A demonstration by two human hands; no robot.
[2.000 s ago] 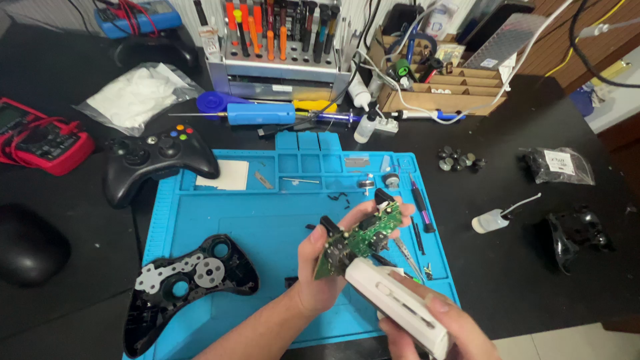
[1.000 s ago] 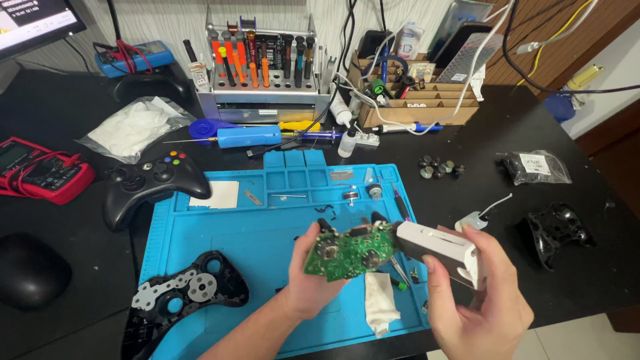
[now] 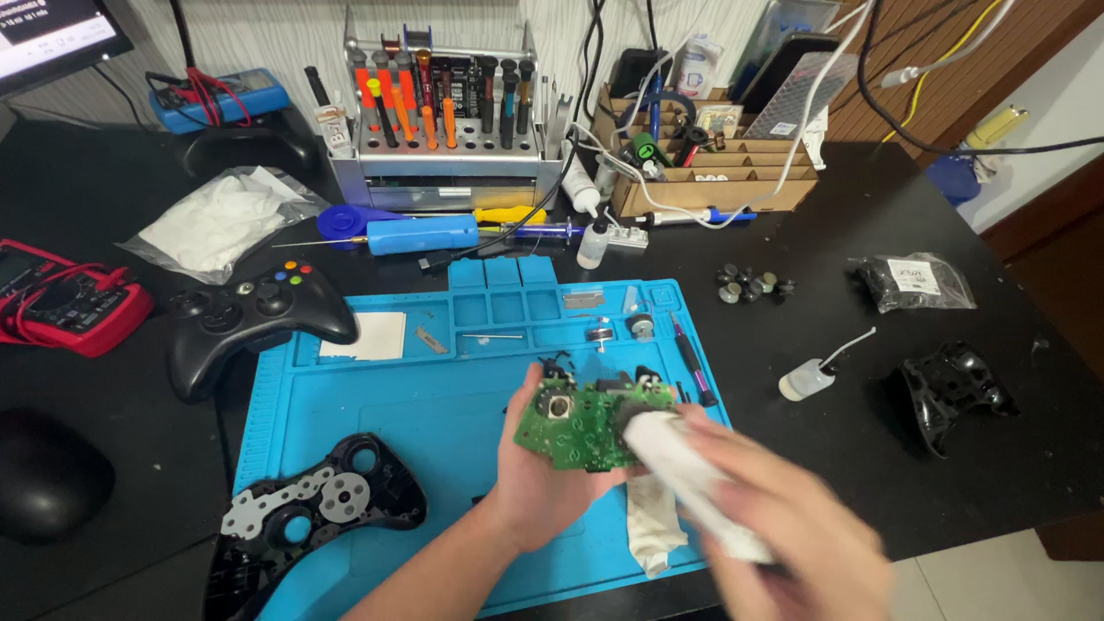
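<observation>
My left hand (image 3: 552,496) holds a green game controller circuit board (image 3: 573,435) from below, above the blue silicone repair mat (image 3: 414,405). In my right hand (image 3: 776,509) is a blurred white handheld item (image 3: 690,483), its dark end over the board's right part; whether they touch I cannot tell. A crumpled white cloth (image 3: 653,522) lies on the mat beneath. To the left, a black controller shell half (image 3: 319,517) with grey rubber pads lies partly on the mat.
An assembled black controller (image 3: 259,315) overlaps the mat's upper left corner. Thumbstick caps (image 3: 750,285), a small bottle (image 3: 806,379) and another black shell (image 3: 953,397) lie at right. Behind stand a screwdriver rack (image 3: 448,159) and a wooden organizer (image 3: 724,185). A red multimeter (image 3: 69,297) is at left.
The white item's dark end, beside the board's right edge a second ago, is now over the board's right part. The board has tilted to show its face to the camera.
</observation>
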